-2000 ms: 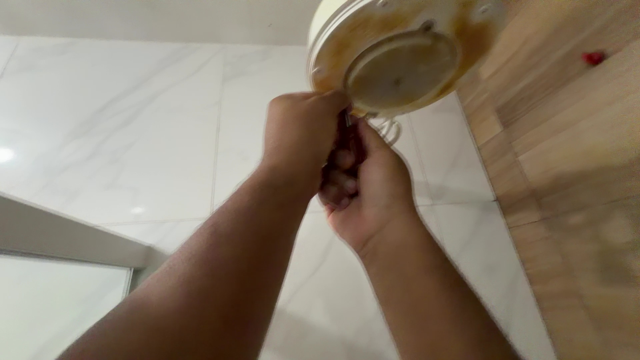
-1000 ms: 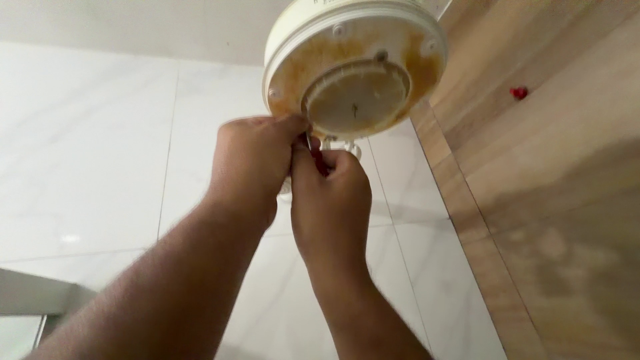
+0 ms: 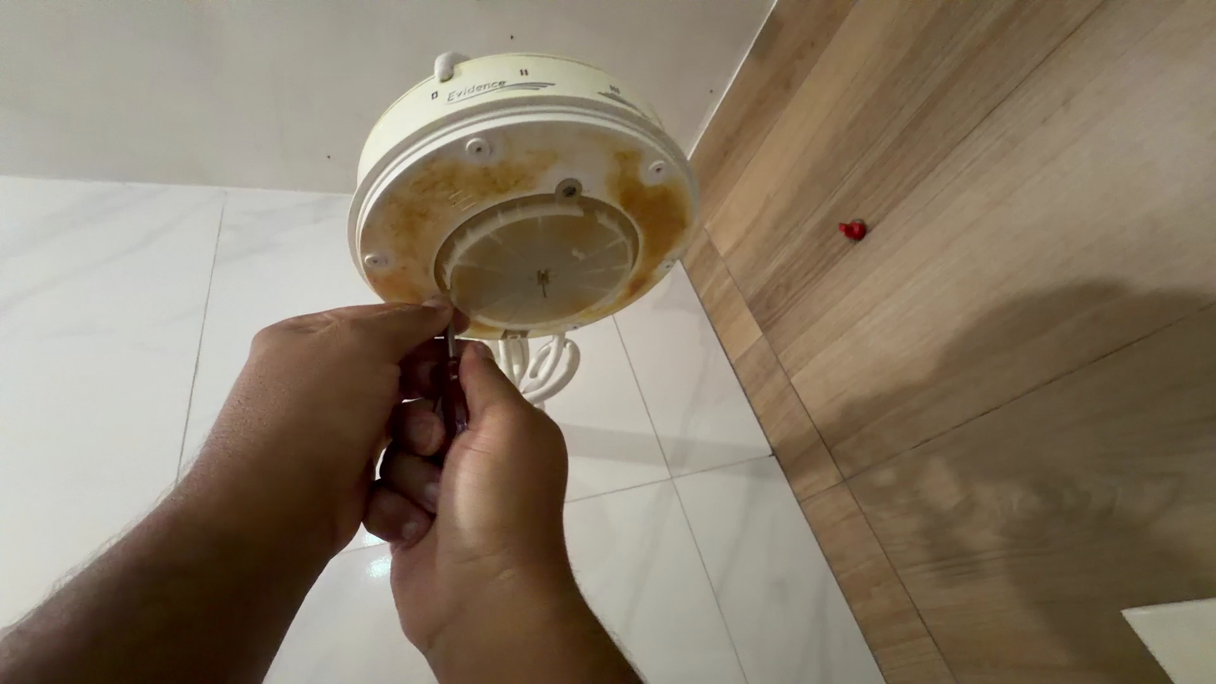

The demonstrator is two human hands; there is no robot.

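Note:
A round white electric shower head [image 3: 518, 228] with brown stains, several screw holes and a disc-shaped centre hangs overhead. My right hand [image 3: 489, 475] is closed round the dark red handle of a screwdriver [image 3: 453, 380], its metal shaft pointing up at the shower head's near left rim. Thumb and fingers of my left hand [image 3: 332, 380] close about the upper end of that shaft, against the rim. They hide the screwdriver's tip, and any screw there cannot be seen. White cable or tubing [image 3: 556, 370] loops below the shower head, just behind my right thumb.
White marble-look tiles [image 3: 95, 332] cover the wall behind, and a pale ceiling [image 3: 190, 85] is above. On the right is a wood-look tiled wall [image 3: 997, 285] with a small red fitting [image 3: 853, 229]. A white corner of something [image 3: 1173, 636] shows at lower right.
The view has shifted, and the shower head now shows more fully with the writing on its side. Both hands stay together at its rim, with the red-handled screwdriver still in my right hand.

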